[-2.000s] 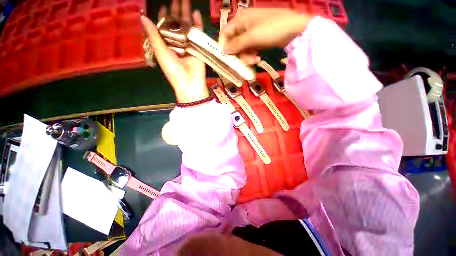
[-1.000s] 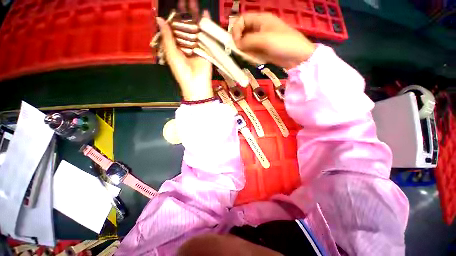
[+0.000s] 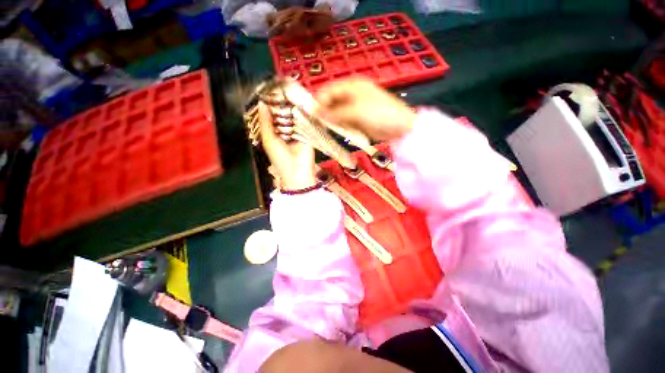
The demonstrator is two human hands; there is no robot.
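My left hand (image 3: 292,149) holds a stack of several smartwatches (image 3: 283,120) with beige straps hanging to both sides, at the upper middle. My right hand (image 3: 364,109) is blurred, just right of the stack; whether its fingers hold a strap cannot be told. Below the hands, several beige-strapped watches (image 3: 355,173) lie on a red compartment tray (image 3: 401,269). My sleeves cover parts of this tray.
An empty-pocketed red tray (image 3: 131,153) lies left. A red tray with small dark pieces (image 3: 379,55) is at the back. A white tape dispenser (image 3: 561,153) stands right. A round cream disc (image 3: 259,247), pink-strapped watch (image 3: 197,318) and papers (image 3: 80,317) are lower left.
The view has tilted up and turned, so the back tray and left tray show more fully. My left hand still holds the stack. My right hand stays beside it.
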